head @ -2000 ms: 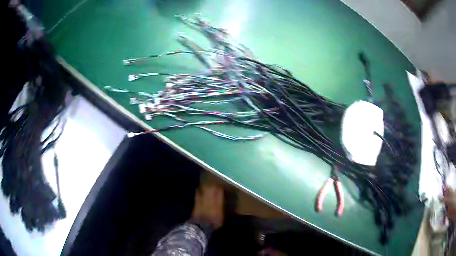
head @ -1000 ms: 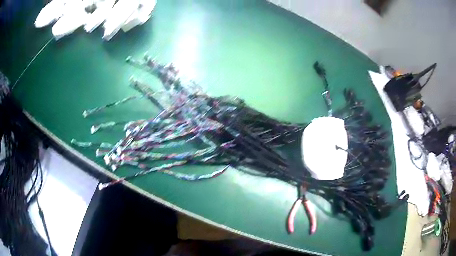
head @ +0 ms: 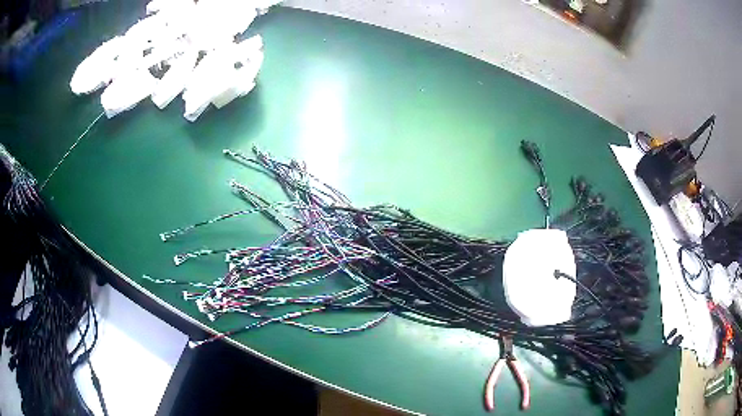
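A white plastic housing (head: 539, 278) lies on the bundle of black cable leads (head: 423, 260) at the right of the green bench, with a black lead showing at its small hole. The thin coloured wire ends with white tips (head: 236, 284) spread out to the left. The moulded black plugs (head: 614, 276) fan out to the right of the housing. Pliers (head: 506, 378) with pinkish-red handles, spread apart, lie near the front edge, their jaws by the leads. Neither of my hands is in view.
White housings (head: 175, 61) are heaped at the back left. More black leads (head: 49, 325) hang at the left over a black crate with a pale sheet (head: 130, 349). White paper (head: 663, 252), a black unit (head: 669, 166), an orange-red tool (head: 721, 329) and a green-ended spool (head: 719, 380) are at right.
The view has shifted, bringing the heaped white housings and the right-hand items into the picture. A hand and patterned sleeve, seen below the bench edge two seconds ago, are gone.
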